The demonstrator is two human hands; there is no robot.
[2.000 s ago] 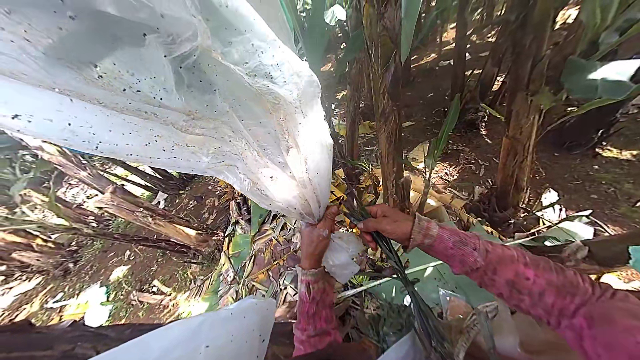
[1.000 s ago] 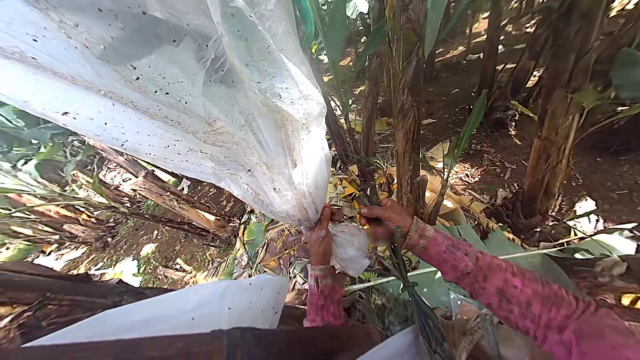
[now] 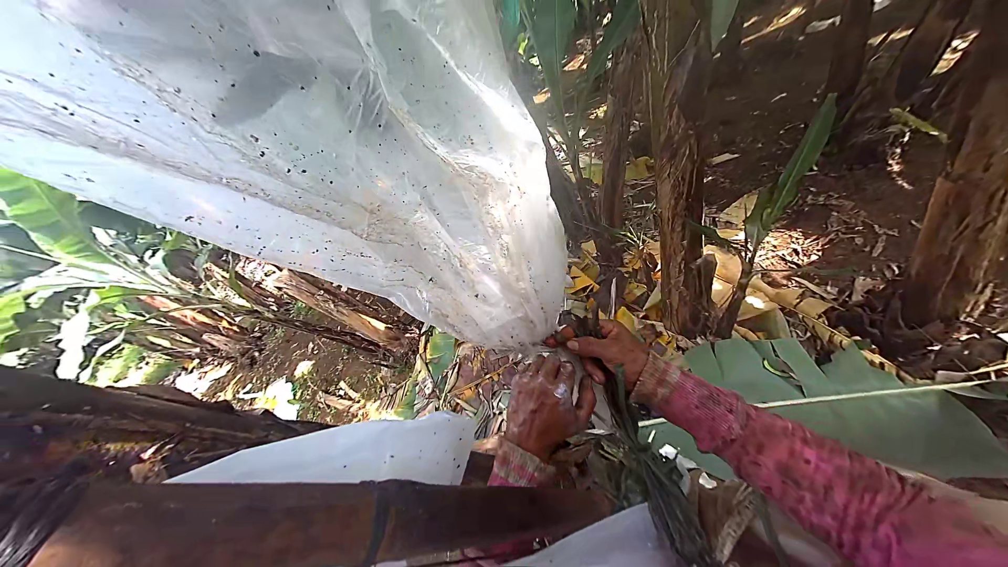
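Note:
A large translucent plastic bag (image 3: 378, 173), specked with dark spots, fills the upper left and narrows to a gathered neck at the centre. My left hand (image 3: 545, 403) grips that neck from below, its fingers curled round the bunched plastic. Beside it, on the right, my right hand (image 3: 613, 352) pinches dark fibrous strips against the neck. A bundle of the dark strips (image 3: 665, 496) hangs down from my right hand to the bottom edge. Whatever lies inside the bag cannot be made out.
A brown wooden pole or stem (image 3: 236, 520) crosses the bottom, with a white plastic sheet (image 3: 354, 453) behind it. Brown plant stems (image 3: 681, 181) stand beyond my hands. A broad green leaf (image 3: 874, 417) lies at right, partly behind my right sleeve. Dry leaves litter the soil.
My left hand has turned so that its back faces me, its fingers round the neck. My right hand has come closer against the neck. The view has shifted somewhat.

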